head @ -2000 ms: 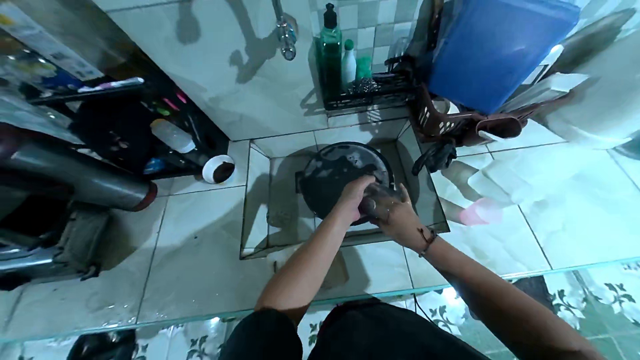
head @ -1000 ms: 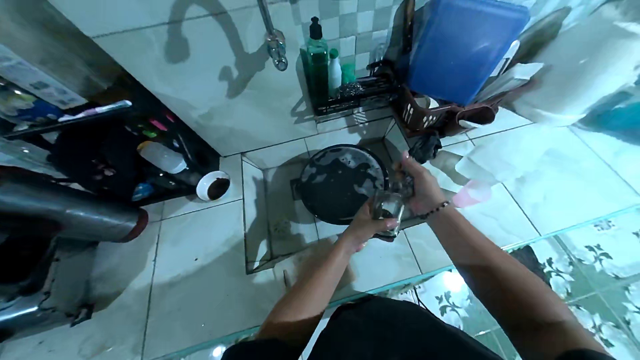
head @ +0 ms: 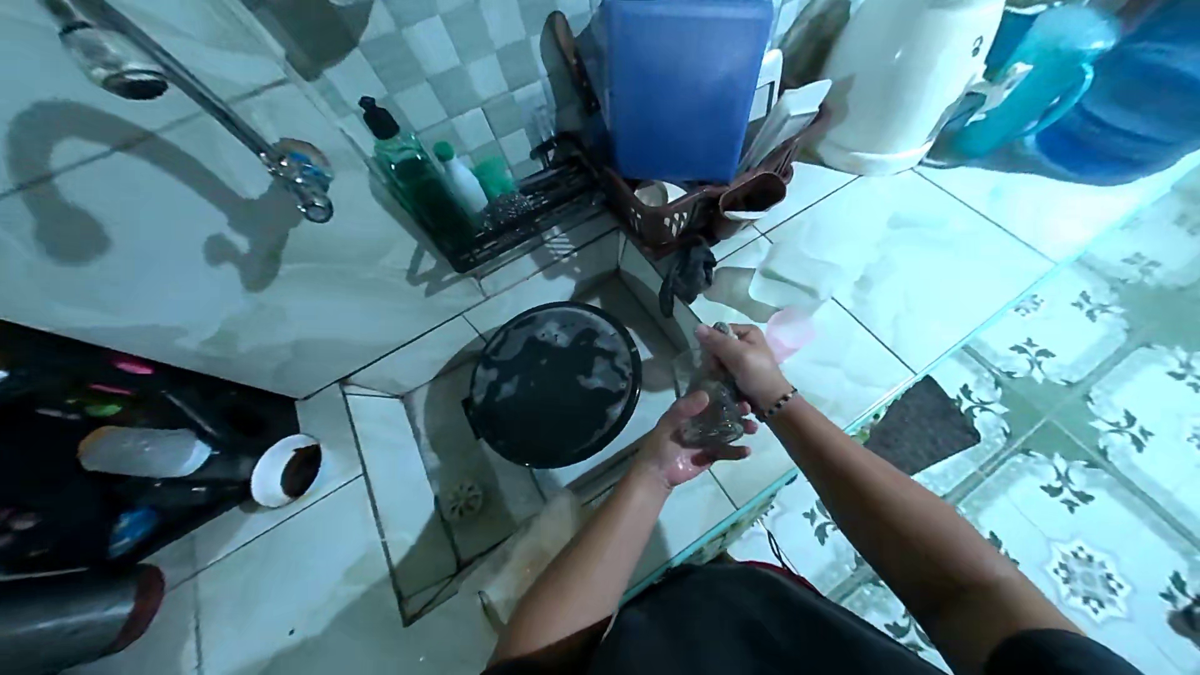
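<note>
A clear drinking glass point(head: 710, 417) is tilted between my hands, over the right edge of the tiled sink point(head: 427, 553). My left hand point(head: 682, 445) cradles its lower side, with wet, sudsy fingers. At the upper end my right hand point(head: 741, 361) holds a small grey scrubber point(head: 722, 329), partly hidden by the fingers, against the glass. Left of both hands, in the sink, lies a round black pan or lid point(head: 555, 384) with water and foam on its surface. A pink cup point(head: 790, 332) is just beyond my right hand.
A brown basket point(head: 656, 220) with a blue plastic container point(head: 689, 89) stands behind the sink, beside a black rack point(head: 534, 202) with a green soap bottle point(head: 422, 187). A black cloth point(head: 689, 272) hangs near the corner. The faucet point(head: 305, 178) is upper left; a white bowl point(head: 272, 469) is left.
The view has turned to the right and nearer. My hands have moved from over the black round piece to the sink's right edge, still with the glass.
</note>
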